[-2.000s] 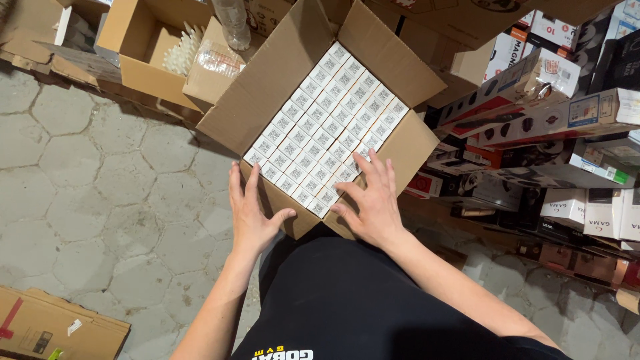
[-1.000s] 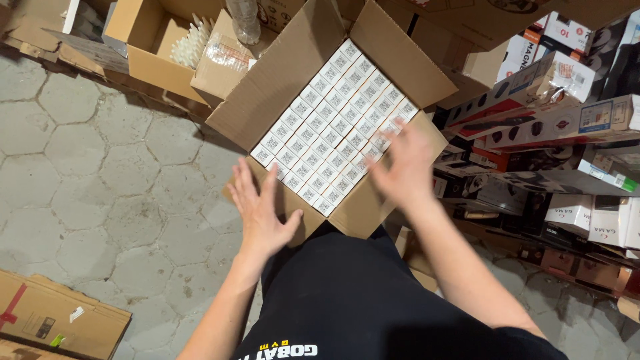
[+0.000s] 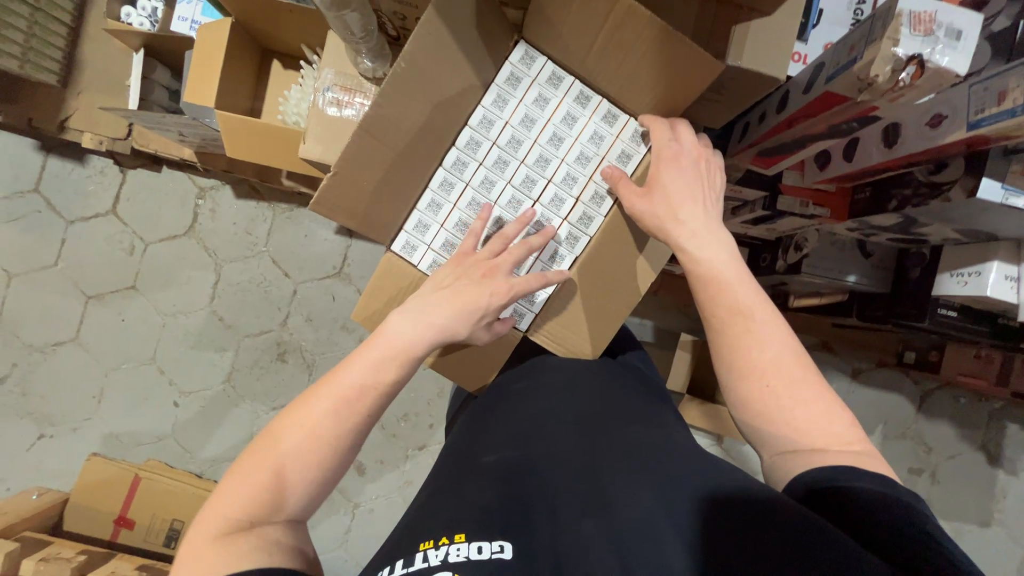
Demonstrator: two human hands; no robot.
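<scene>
In front of my body an open cardboard box (image 3: 400, 120), its flaps folded outward, is filled with rows of small white cartons (image 3: 512, 152) that bear printed codes. My left hand (image 3: 488, 280) lies with spread fingers across the tops of the cartons near the lower corner. At the upper right edge of the rows, my right hand (image 3: 676, 180) touches the end cartons with thumb and fingertips apart. Its palm is over the box's right side. Neither hand shows a carton lifted out.
Another open cardboard box (image 3: 228, 104) stands at the upper left beside a taped carton (image 3: 340, 100) and a plastic-wrapped roll (image 3: 356, 32). Packaged goods (image 3: 864, 128) are stacked on the right. Flattened cardboard (image 3: 104, 512) lies at the lower left on the paved floor (image 3: 224, 264).
My left hand has moved from the box's lower left edge onto the carton tops. My right hand has moved up along the right side to the upper right end of the rows.
</scene>
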